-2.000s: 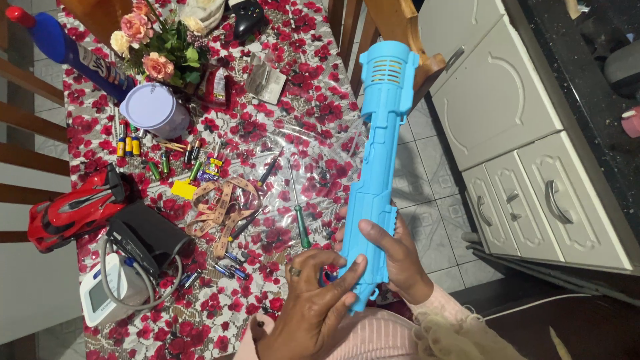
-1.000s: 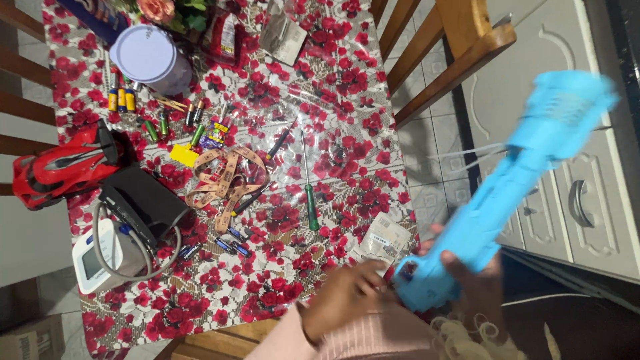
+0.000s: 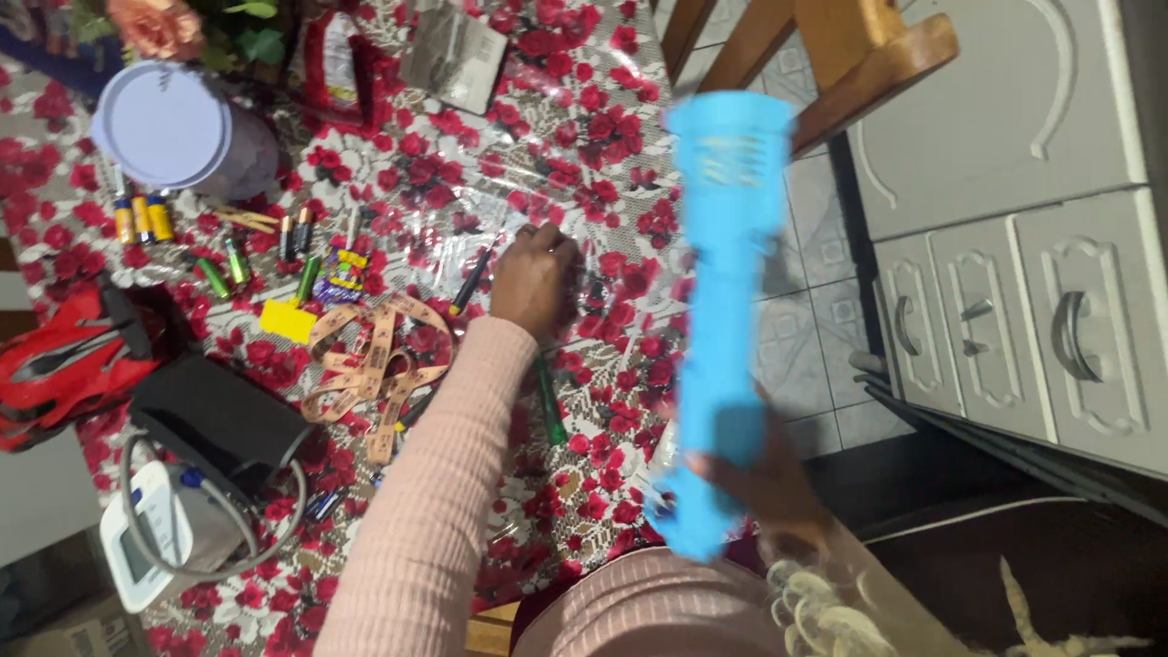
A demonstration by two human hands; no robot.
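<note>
My right hand (image 3: 776, 470) grips the lower part of a blue plastic toy, shaped like a blaster or a sword hilt (image 3: 721, 301), held upright near the table's right edge and blurred. My left hand (image 3: 537, 278) reaches out over the tablecloth, fingers curled down at the shaft end of a screwdriver with a green handle (image 3: 550, 401); whether the fingers grip it is hidden. Just left of that hand lies a dark pen-like tool with a yellow tip (image 3: 471, 283). A peach tape measure (image 3: 374, 365) lies in loops farther left.
Batteries (image 3: 141, 219), a lidded lilac tub (image 3: 182, 128), a red toy car (image 3: 64, 365) and a blood pressure monitor (image 3: 146, 538) with its black cuff (image 3: 219, 420) stand on the left. A wooden chair (image 3: 876, 82) is beyond the right edge, near grey cabinets (image 3: 995, 301).
My left hand has left the blue toy's lower end and moved out over the table to the screwdriver. The toy, tilted right a second ago, is now nearly upright in my right hand.
</note>
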